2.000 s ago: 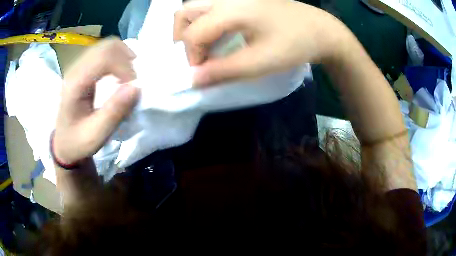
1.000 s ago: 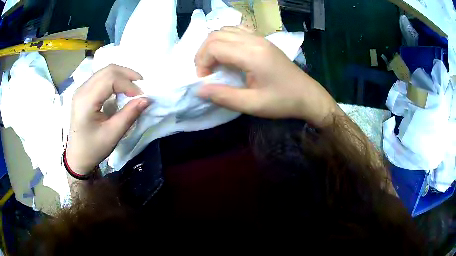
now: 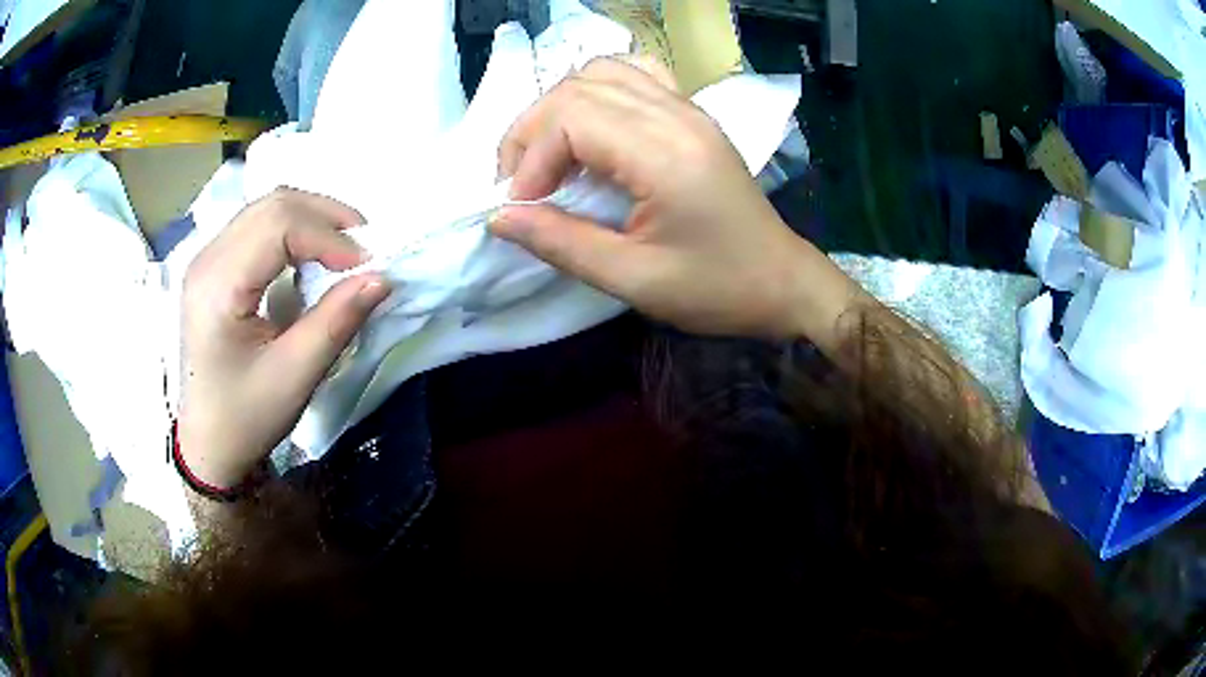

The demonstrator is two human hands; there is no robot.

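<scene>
A large white garment piece (image 3: 489, 294) lies over my lap and spreads away from me to the top of the view. My left hand (image 3: 271, 331) pinches its near part between thumb and fingers at the left. My right hand (image 3: 661, 199) pinches the same cloth further right, with thumb and index fingertips together. A narrow seam or folded edge (image 3: 443, 234) runs between the two pinches. The cloth's underside and the ends of some fingers are hidden in the folds.
At the left, white pieces (image 3: 86, 284) lie on a cardboard sheet (image 3: 53, 443) beside a yellow metal tube (image 3: 172, 131). At the right, a blue bin (image 3: 1078, 479) holds white pieces (image 3: 1124, 351). A table edge shows at the top right. Long hair hangs across the lower view.
Both hands have come down from a blurred, raised position onto the cloth over the lap. In the last second, my right fingertips have shifted slightly left along the edge.
</scene>
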